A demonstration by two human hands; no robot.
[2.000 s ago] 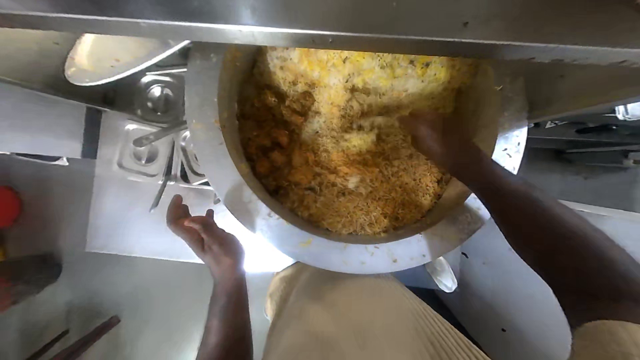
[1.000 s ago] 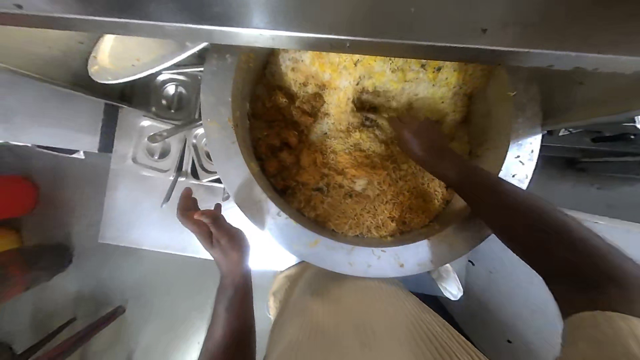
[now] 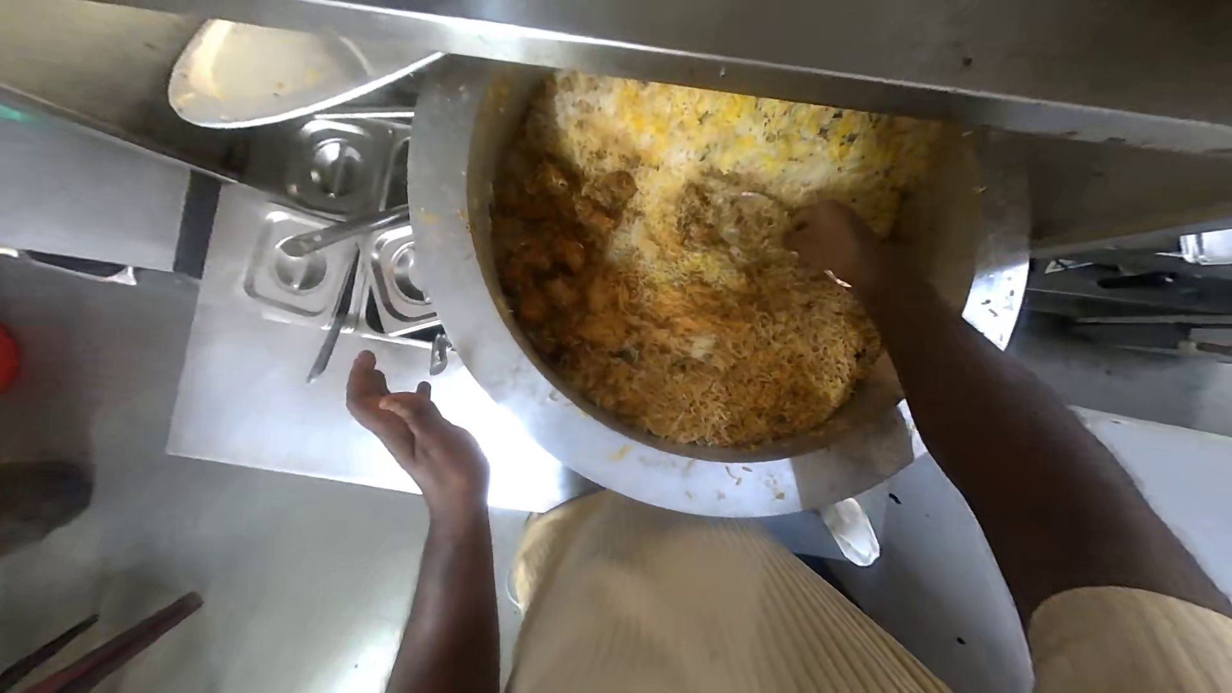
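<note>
A large wide-rimmed metal pot (image 3: 626, 467) holds cooked rice (image 3: 722, 375), white and yellow at the back, orange-brown at the front, with dark saucy chunks (image 3: 549, 260) at the left. My right hand (image 3: 835, 245) is curled over the rice inside the pot. A thin edge of something pale shows at this hand, and a rounded, rice-covered shape lies just left of it; whether the hand grips a utensil cannot be told. My left hand (image 3: 419, 428) is in the air left of the pot's rim, fingers parted and bent, holding nothing.
Lidded steel containers (image 3: 298, 265) with utensil handles (image 3: 346, 229) stand left of the pot. Behind them is a shallow pale dish (image 3: 269, 77). A steel shelf edge (image 3: 722, 67) crosses above the pot's far side. A white cloth or wrap (image 3: 851, 531) sticks out below the rim.
My right hand has shifted slightly within the pot, staying over the rice. My left hand keeps much the same pose beside the pot.
</note>
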